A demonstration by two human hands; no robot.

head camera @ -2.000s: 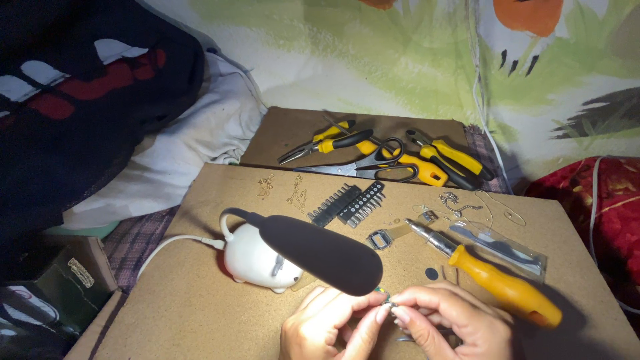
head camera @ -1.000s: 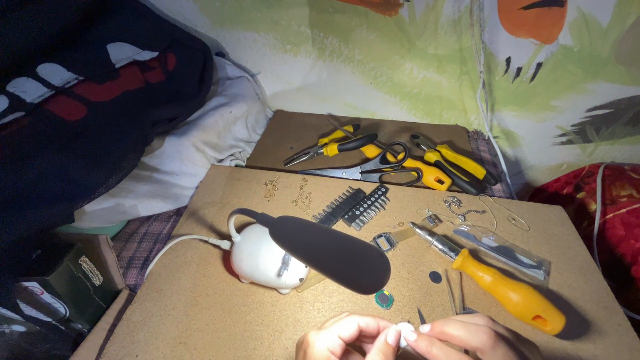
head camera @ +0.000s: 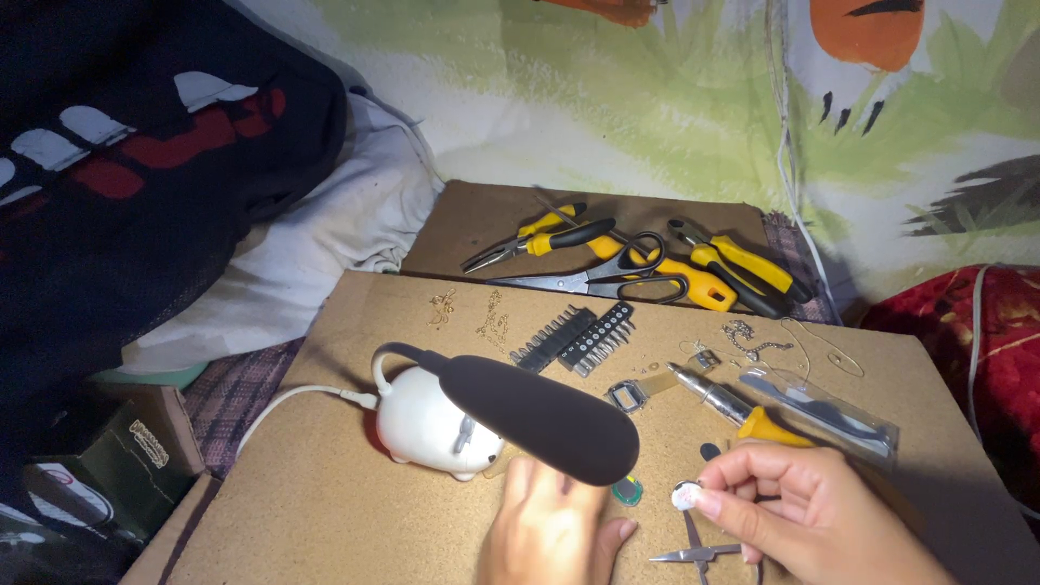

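My right hand (head camera: 796,504) pinches a small round whitish disc (head camera: 686,496) between thumb and finger, above small metal tweezers or scissors (head camera: 697,554) lying on the board. My left hand (head camera: 552,520) is on the board under the dark head of a desk lamp (head camera: 540,418); its fingertips are hidden, so what it touches cannot be told. Between the hands lies a small round green part (head camera: 627,491). A dark round disc (head camera: 710,452) lies behind my right hand. Farther back are a digital watch case (head camera: 627,396) and a yellow-handled screwdriver (head camera: 719,400).
The lamp's white animal-shaped base (head camera: 435,422) stands left of centre. Behind are screwdriver bits in black holders (head camera: 577,337), fine chains (head camera: 493,318), a clear plastic packet (head camera: 821,410), black-handled scissors (head camera: 585,280) and yellow-black pliers (head camera: 739,264). A box (head camera: 114,447) is at the left.
My hands were together and have moved apart; the left is now under the lamp head. My right hand holds the whitish disc off to the right.
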